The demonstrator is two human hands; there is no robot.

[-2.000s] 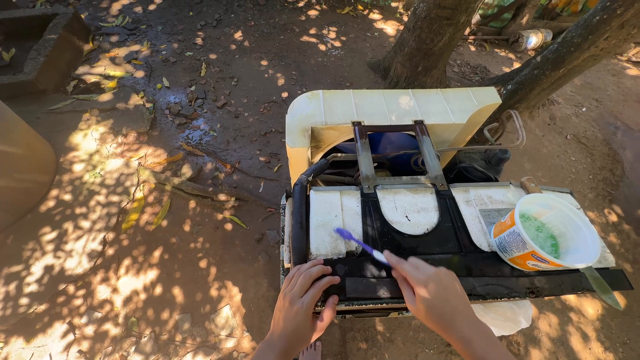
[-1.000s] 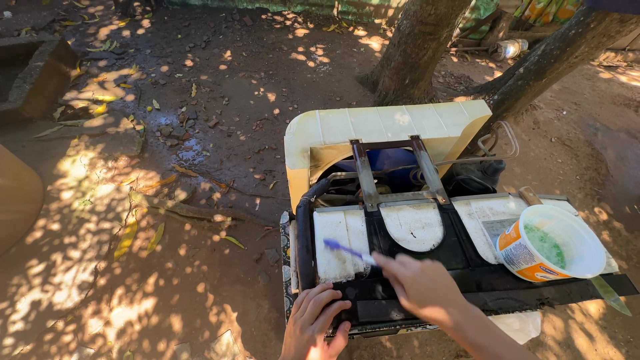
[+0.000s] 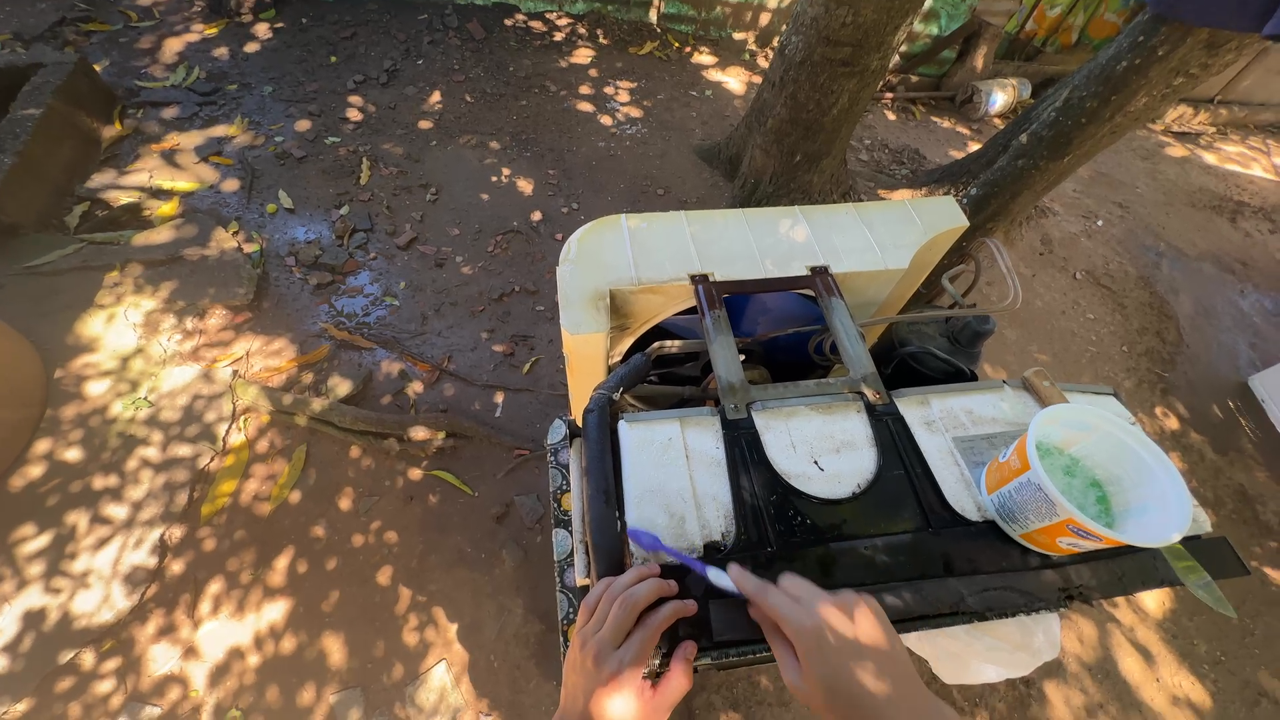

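Observation:
My right hand [image 3: 825,635] holds a purple and white toothbrush [image 3: 680,558] by its white end. The brush's purple head lies at the lower left corner of a white foam panel [image 3: 678,480], beside a black foam-covered pipe [image 3: 603,480]. My left hand [image 3: 630,640] rests, fingers spread, on the near left edge of the black plastic housing [image 3: 830,525] of an appliance that looks like an air conditioner unit. A metal bracket [image 3: 735,365] joins the housing to a yellowed plastic casing [image 3: 750,245] behind it.
A plastic tub [image 3: 1085,480] with green, foamy contents stands on the housing's right end. A knife blade [image 3: 1198,580] juts out beneath it, and a wooden handle [image 3: 1045,388] shows behind. Copper-like tubing [image 3: 985,285] sticks out at the back. Tree trunks [image 3: 815,100] rise beyond, from leaf-strewn dirt ground.
The toothbrush has moved down from the middle of the left foam panel to its lower corner, with my right hand. My left hand stays near the housing's front edge.

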